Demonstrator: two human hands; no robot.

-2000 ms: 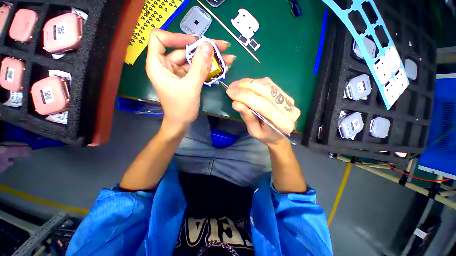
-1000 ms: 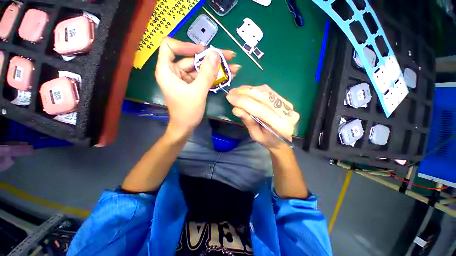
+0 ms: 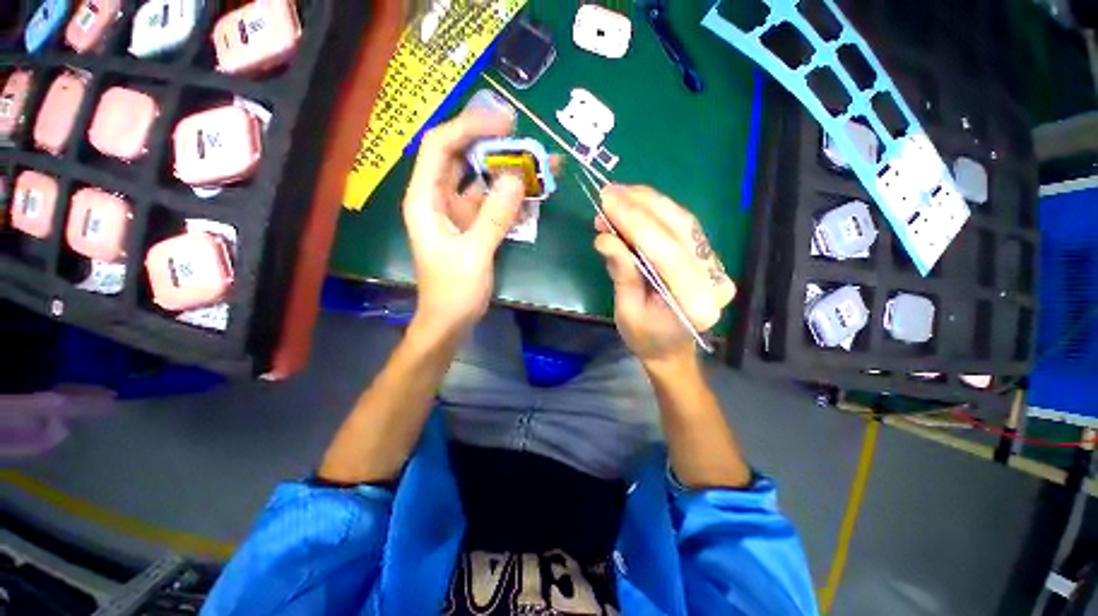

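My left hand [image 3: 464,223] holds a small rounded square housing [image 3: 538,166] by its edges, over the green mat. The housing has a pale rim and a yellow block [image 3: 511,166] inside, and my thumb is at its lower edge. My right hand [image 3: 656,265] holds slim silver tweezers [image 3: 644,260]; their tips point up and left, a little right of the housing and apart from it. A white label [image 3: 525,224] shows just below the housing. A grey back cover [image 3: 488,110] lies partly hidden behind my left fingers.
A thin tan stick [image 3: 530,112], a white irregular part [image 3: 585,116], a dark square cover [image 3: 526,54], a white plate [image 3: 602,31] and a dark-handled tool [image 3: 674,46] lie on the mat [image 3: 710,144]. Foam trays stand left [image 3: 287,229] and right [image 3: 771,265]. A light-blue liner [image 3: 831,114] overlaps the right one.
The tweezers have moved up and away from the housing. My left hand has tilted the housing, and its yellow block shows more. The view has shifted, showing more of the left tray.
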